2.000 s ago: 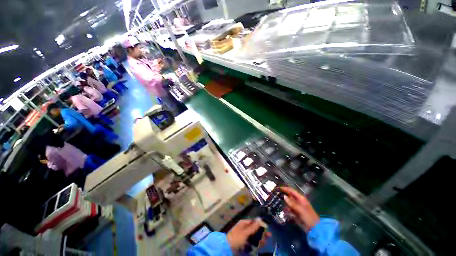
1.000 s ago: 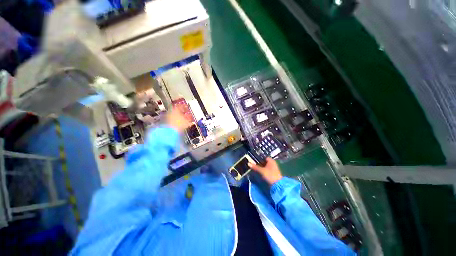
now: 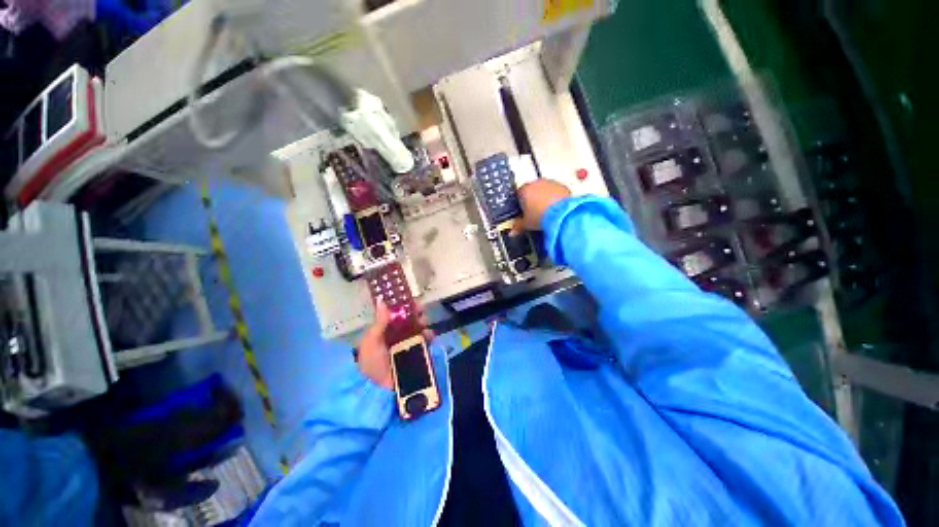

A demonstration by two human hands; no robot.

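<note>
My left hand (image 3: 383, 348) holds an opened flip phone (image 3: 415, 376) with a dark red keypad half and a gold-framed screen half, in front of the machine's front edge. My right hand (image 3: 540, 206) is on a second opened flip phone (image 3: 498, 187), with a dark blue-black keypad, lying in the right fixture; its fingertips touch the phone near the hinge and are partly hidden. A third opened phone (image 3: 373, 233), red with a gold-framed screen, sits in the left fixture beside blue and metal clamp parts.
The cream machine's beam (image 3: 432, 41) crosses above the fixtures, with the white driver head (image 3: 379, 132) between them. A clear blister tray (image 3: 659, 111) with phones lies on the green line at right. A white rack (image 3: 154, 247) stands at left over the blue floor.
My left hand has come back from the right fixture with the red phone. My right hand has moved from beside the tray to the right fixture with the dark phone.
</note>
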